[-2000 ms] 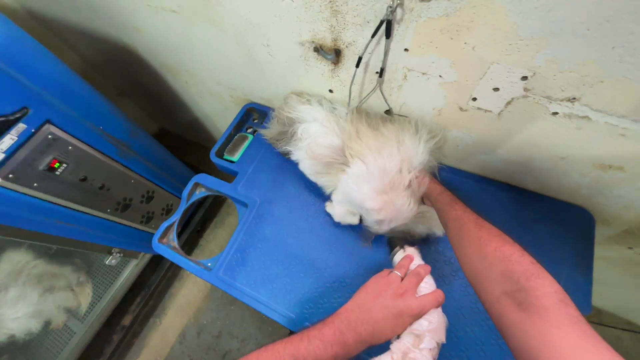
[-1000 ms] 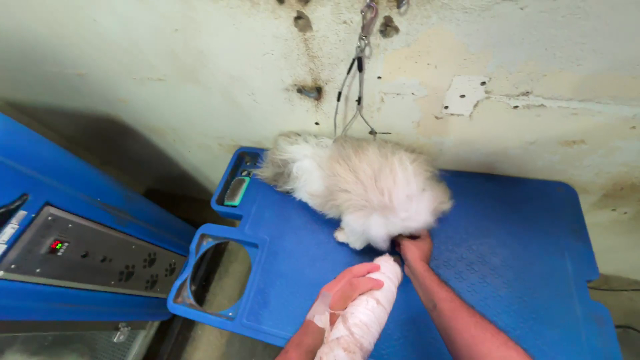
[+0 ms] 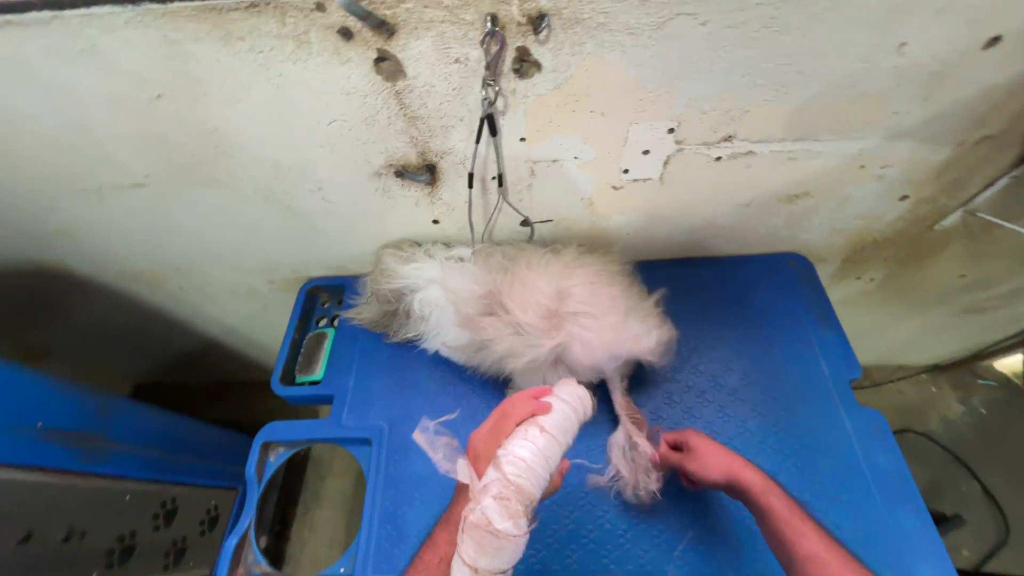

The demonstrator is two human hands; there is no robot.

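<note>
A fluffy white and cream long-haired dog stands on a blue plastic grooming table against the wall; its head cannot be made out. My left hand is closed around a thick tube wrapped in white material, likely a dryer hose, whose dark-rimmed end is close below the dog's belly. A loose flap of the wrapping sticks out at the left. With my right hand I pinch the edge of the long hair on the dog's outstretched leg or tail; which one is unclear.
A green-edged slicker brush lies in the table's corner tray. Below it is a round opening in a blue holder. A cable loop hangs from a wall hook behind the dog. A blue cabinet stands at the left, and a cord runs at the right.
My right hand has moved from close against the dog's hindquarters out to the right, where it holds the hair. The wrapped tube stays in my left hand.
</note>
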